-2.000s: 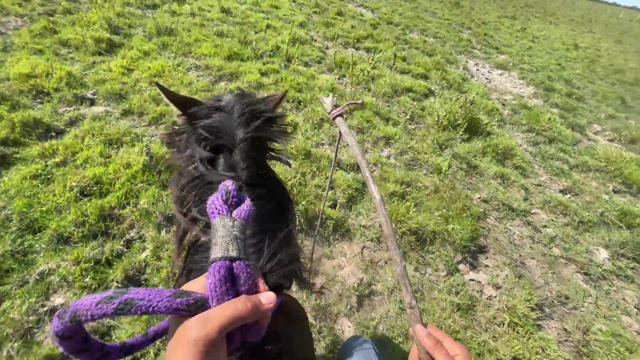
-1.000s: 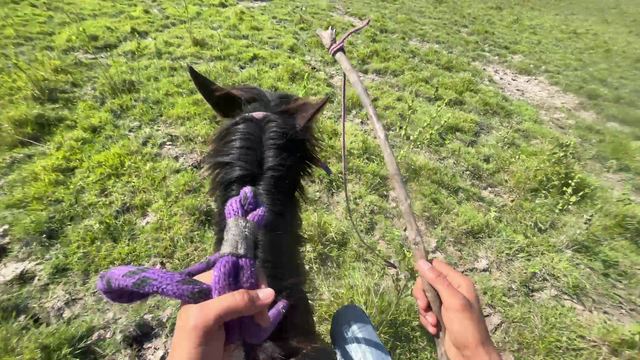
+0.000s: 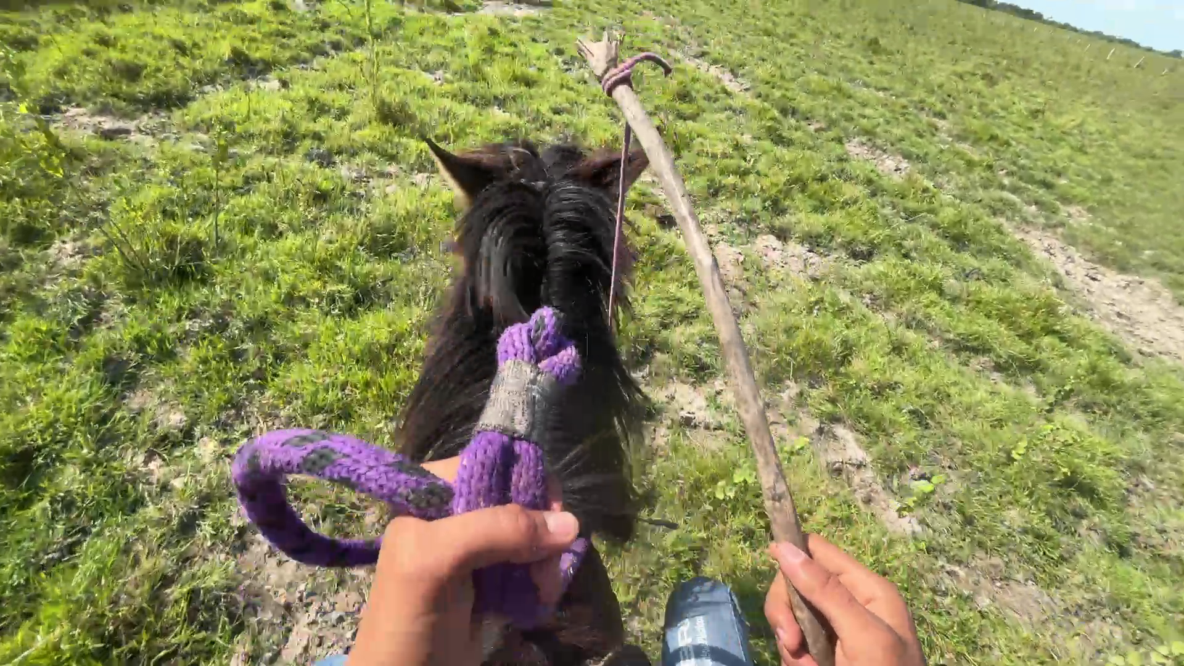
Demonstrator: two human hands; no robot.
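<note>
My left hand [image 3: 462, 573] grips a thick purple and black braided rope rein [image 3: 499, 472], wound with grey tape above my thumb; a loop of it bows out to the left. Beneath the rope are the black mane, neck and upright ears of a horse [image 3: 504, 240], seen from behind and above. At the lower right, my right hand [image 3: 842, 601] holds the lower end of a long wooden stick [image 3: 717, 296], which slants up and to the left. A thin purplish cord [image 3: 622, 213] is tied around its top and hangs down by the horse's right ear.
Grassy ground [image 3: 925, 324] with bare dirt patches [image 3: 1101, 287] spreads around the horse. Between my hands, low in view, a blue-grey item [image 3: 706, 624] with white lettering shows, perhaps footwear. A distant tree line and fence posts stand at the upper right.
The horse's head has turned from the one-second-old frame, and its ears now stand wider apart. Both hands keep their hold on the rope and the stick.
</note>
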